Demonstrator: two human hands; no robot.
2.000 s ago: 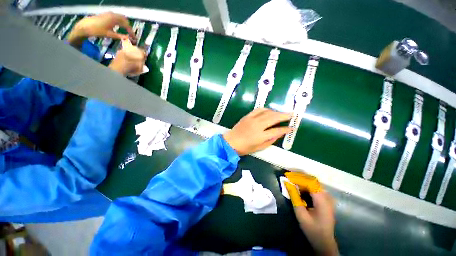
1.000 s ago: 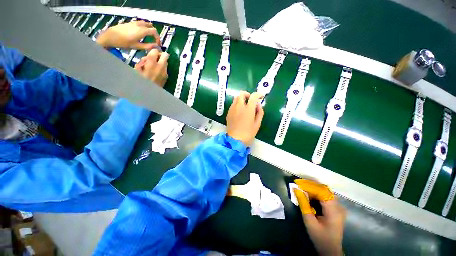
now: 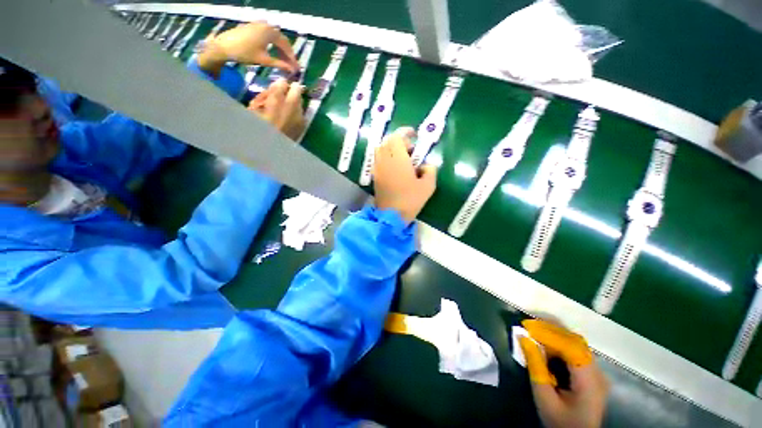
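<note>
White smartwatches lie in a row across the green conveyor belt, most with a dark round dot on the case. My left hand (image 3: pixel 403 177) is at one smartwatch (image 3: pixel 432 128), fingers and thumb around its lower strap, which the hand hides. My right hand (image 3: pixel 576 393) is over the near bench, thumb and fingers closed with yellow-orange material (image 3: pixel 556 336) along them and a small white wipe (image 3: pixel 520 347) at the tips. Whether the yellow is a tool or finger covers is unclear. Between my hands lies a loose white wipe (image 3: pixel 466 347) with a yellow piece (image 3: pixel 398 323) at its left end.
A neighbouring worker in a blue smock (image 3: pixel 192 255) works over the belt at left. A grey frame post (image 3: pixel 217 117) crosses the upper left. A wipe pile (image 3: pixel 307 221) lies on the near bench. Beyond the far rail are a bag of wipes (image 3: pixel 543 46) and a bottle (image 3: pixel 739 134) at the right edge.
The view has shifted left. The watches have moved right along the belt. My left hand has left a watch further right and is at another one to its left. My right hand keeps its grip.
</note>
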